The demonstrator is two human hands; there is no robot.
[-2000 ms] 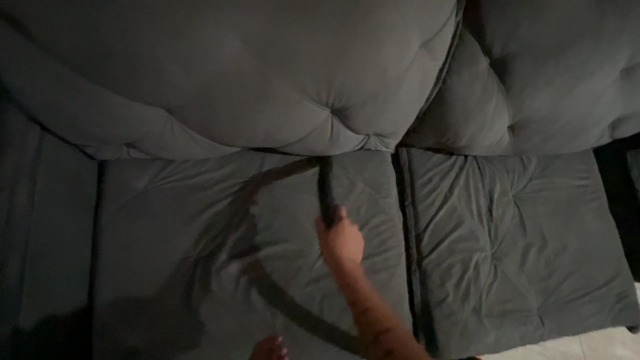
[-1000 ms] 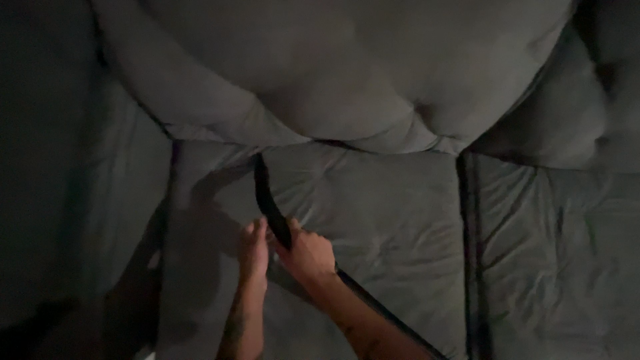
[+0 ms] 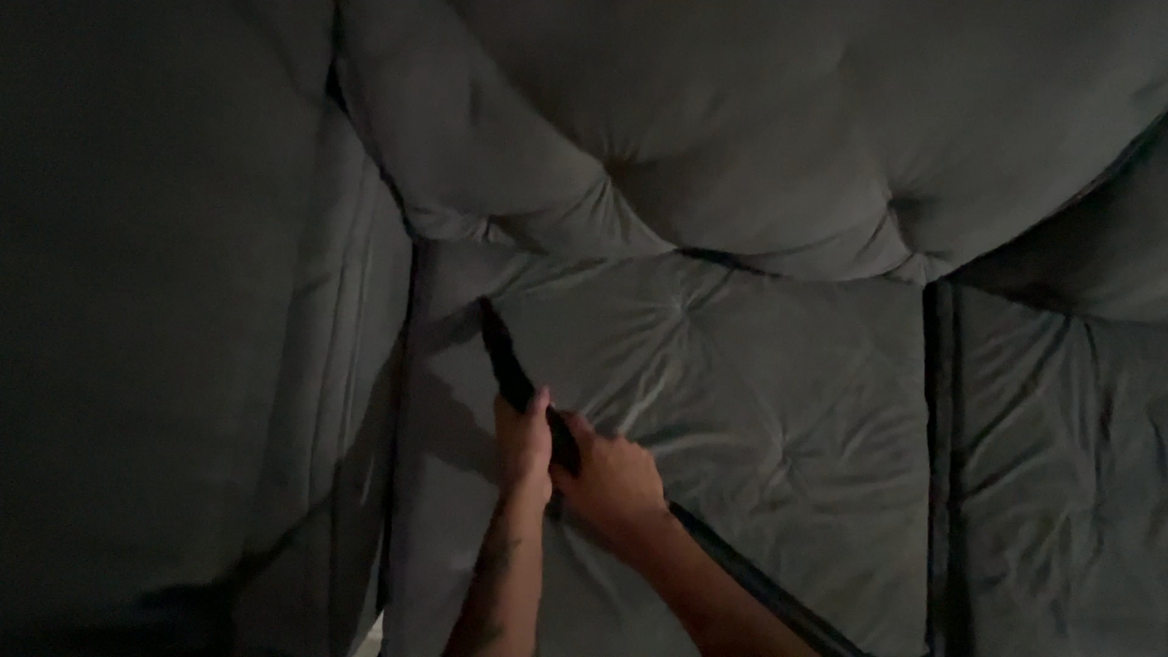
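A black vacuum-like hose with a narrow tip (image 3: 502,351) slants over a grey fabric sofa seat cushion (image 3: 803,383), its upper end close to the cushion's left part. My left hand (image 3: 525,443) is closed around its middle. Just below and to the right, my right hand (image 3: 611,474) grips its lower part. From behind my right wrist a dark hose or tube (image 3: 757,575) runs down to the bottom right. The hidden undersides of both hands cannot be seen.
Tufted back cushions (image 3: 730,137) rise behind the seat. The sofa's armrest (image 3: 228,319) stands at the left in shadow. A second seat cushion (image 3: 1068,456) lies to the right, past a dark gap.
The black tool has moved left across the seat cushion. Two seconds ago only my right hand held it; now my left hand is on it too. The view has shifted left.
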